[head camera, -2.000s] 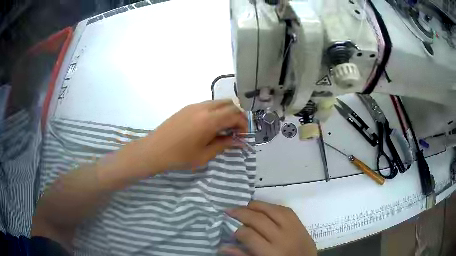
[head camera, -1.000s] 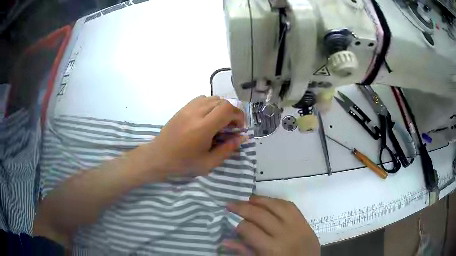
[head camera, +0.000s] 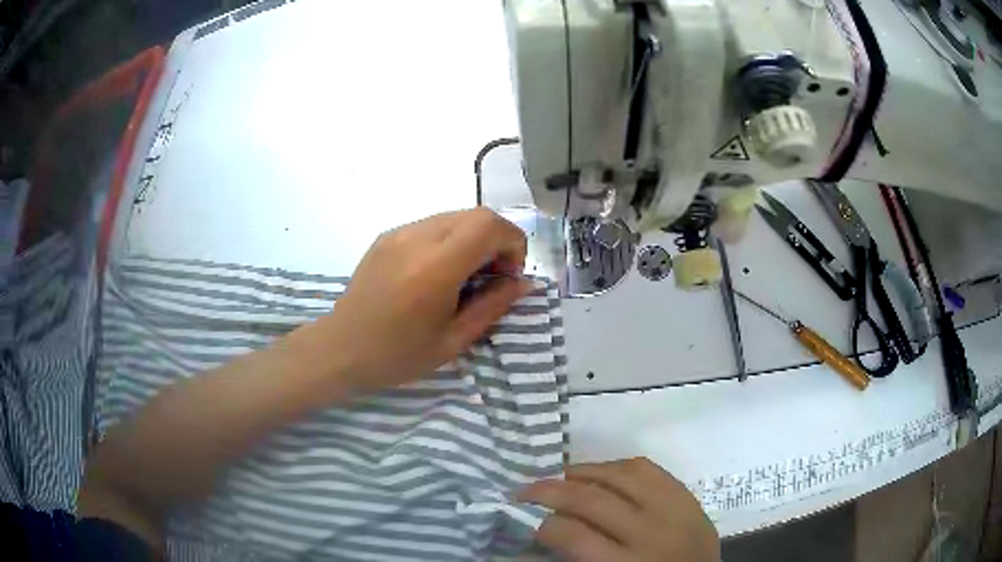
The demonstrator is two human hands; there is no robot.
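The grey and white striped cloth (head camera: 374,439) lies over the table's front left and reaches up to the left of the needle plate (head camera: 599,255). My left hand (head camera: 429,288) pinches the cloth's upper edge between thumb and fingers, just left of the plate. My right hand (head camera: 626,510) holds the cloth's right edge lower down, near the table's front. The white sewing machine head (head camera: 615,99) stands above the plate. The needle tip and presser foot are not clear.
Right of the plate lie grey tweezers (head camera: 733,318), an orange-handled awl (head camera: 830,355), black snips (head camera: 808,247), scissors (head camera: 868,296) and a dark-handled tool (head camera: 947,340). A red-rimmed bin (head camera: 130,165) stands left. A measure strip (head camera: 835,467) runs along the front edge.
The view has shifted slightly. My left hand keeps its pinch at the upper edge, turned a little. The cloth beside it lies flatter, with its right edge straighter. My right hand has moved slightly down and right.
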